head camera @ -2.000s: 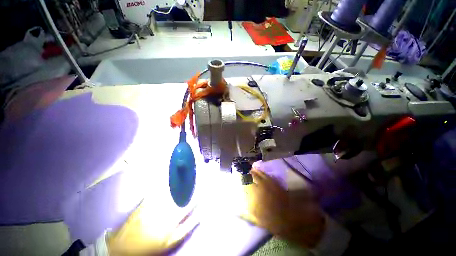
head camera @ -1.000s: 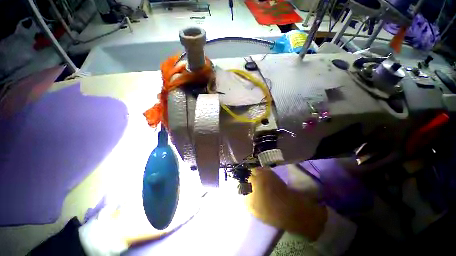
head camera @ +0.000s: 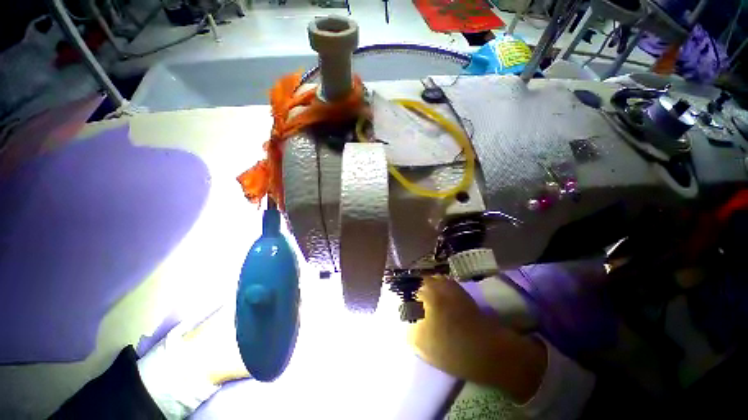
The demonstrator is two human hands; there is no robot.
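A purple cloth piece (head camera: pixel 422 392), whitish in the glare, lies below the sewing machine head (head camera: pixel 363 230). My right hand (head camera: pixel 463 332) rests low over this cloth, just right of the needle area; its fingertips are lost behind the head's parts and in glare. My left hand (head camera: pixel 220 349) is at the cloth's left, mostly washed out by light and partly behind the blue lamp (head camera: pixel 267 308); its fingers cannot be made out. The needle and presser foot are hidden.
A large purple panel (head camera: pixel 90 246) lies flat at the left. Orange cloth (head camera: pixel 287 123) is tied round the post. A yellow ring (head camera: pixel 459 139) lies on the head. A pale ribbed knob (head camera: pixel 473 264) sticks out in front. A dark purple cloth (head camera: pixel 566 303) is below the machine arm.
The view has moved closer to the machine head. My left hand has moved from in front of the lamp's lower end to its left side. My right hand stays beside the needle area.
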